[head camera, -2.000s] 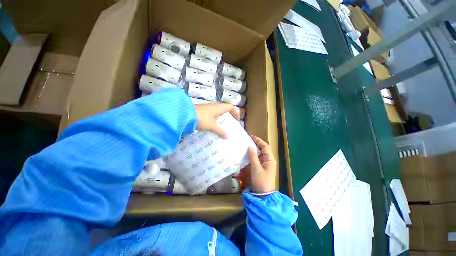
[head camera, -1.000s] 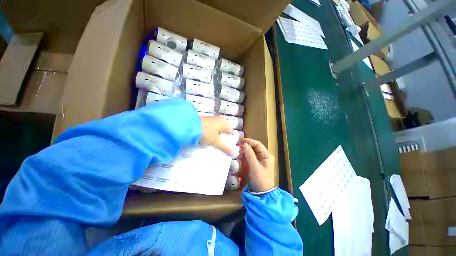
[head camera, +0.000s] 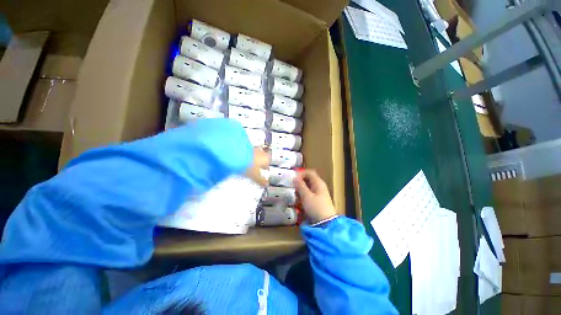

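Observation:
White cylindrical units [head camera: 246, 98] lie in columns inside the open packing carton [head camera: 317, 92]. My left hand [head camera: 261, 166] is over the units, partly hidden by its sleeve, and holds the white label sheet [head camera: 215, 208], which is blurred and lies over the lower left units. My right hand [head camera: 315, 195] is at the right column, with its fingertips close together at the right end of a unit [head camera: 283, 178]. I cannot tell whether a label or anything else is between these fingertips. A red glow shows beside them.
The green bench [head camera: 381, 141] runs along the carton's right side. A printed sheet [head camera: 406, 215] and blank paper [head camera: 434, 264] lie on it, with more sheets [head camera: 376, 26] farther back. A metal frame [head camera: 480, 49] crosses the upper right. Another open carton [head camera: 43, 92] stands at left.
My left hand and the sheet have moved left and tipped, uncovering units in the lower right column. My right hand has moved slightly down and its fingers have come away from my left hand.

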